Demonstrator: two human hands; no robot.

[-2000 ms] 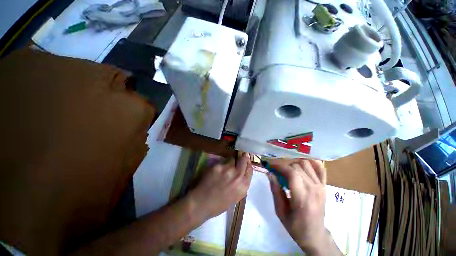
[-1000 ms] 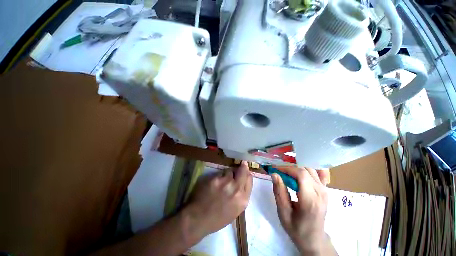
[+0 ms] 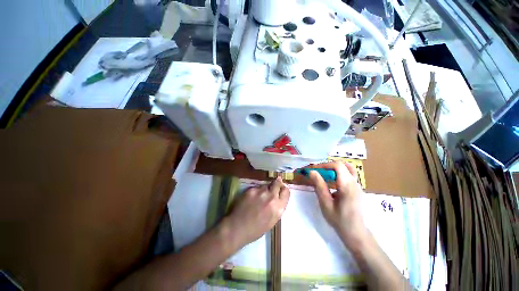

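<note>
My left hand (image 3: 259, 207) rests at the front of the machine head, its fingertips pressed on a narrow brown fabric strip (image 3: 276, 244) that hangs down toward me. My right hand (image 3: 341, 199) holds a teal-handled tool (image 3: 323, 174), its tip pointing left toward the needle area. A brown garment panel (image 3: 227, 167) lies under the white sewing machine head (image 3: 284, 116) with the red logo. The yellowish clamp plate (image 3: 354, 170) shows right of the head. The needle is hidden beneath the head.
A thick stack of brown panels (image 3: 85, 187) lies at left. Many brown strips (image 3: 478, 227) hang at right beside a control screen (image 3: 501, 136). A white placement sheet (image 3: 318, 238) lies in front. A green-handled tool (image 3: 94, 78) and grey cloth (image 3: 128, 57) lie at upper left.
The view has pulled back, so the machine head looks smaller and more of the right side shows. My left hand stays at the strip; my right hand still holds the teal-handled tool.
</note>
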